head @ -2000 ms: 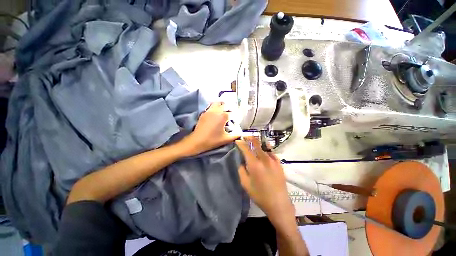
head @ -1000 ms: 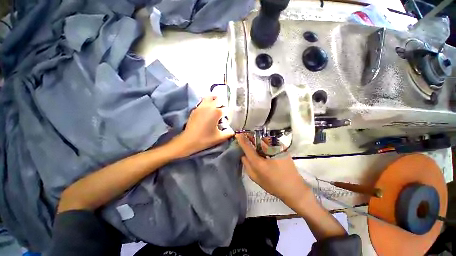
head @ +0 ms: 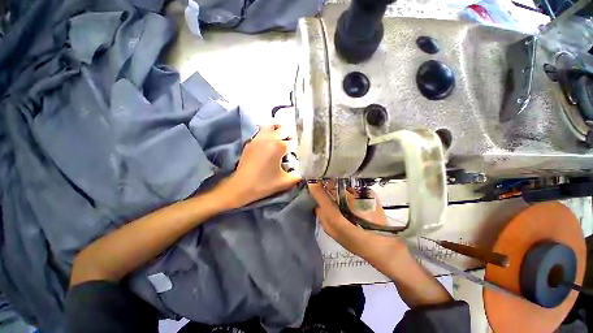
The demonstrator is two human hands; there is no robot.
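A large heap of grey garment cloth [head: 143,136] lies left of the needle area and hangs over my lap, with a small white label [head: 160,282] on it. My left hand [head: 263,166] pinches the cloth edge just left of the machine head. My right hand [head: 344,218] is at the same edge beside the presser foot [head: 364,195], its fingertips close to my left thumb and partly hidden by the machine. The needle is not clearly visible. A narrow grey tape [head: 458,272] runs from the dark roll [head: 548,274] towards the foot.
The off-white sewing machine head [head: 416,97] fills the upper right. The orange reel disc [head: 513,244] stands at the right, beside a wooden-handled tool [head: 478,252]. A marked ruler strip [head: 354,261] runs along the table front. More grey cloth [head: 260,14] lies beyond.
The view has shifted closer to the machine head. My right hand has moved in under the foot area and its forearm now slants to the right. My left hand keeps its pinch at the cloth edge.
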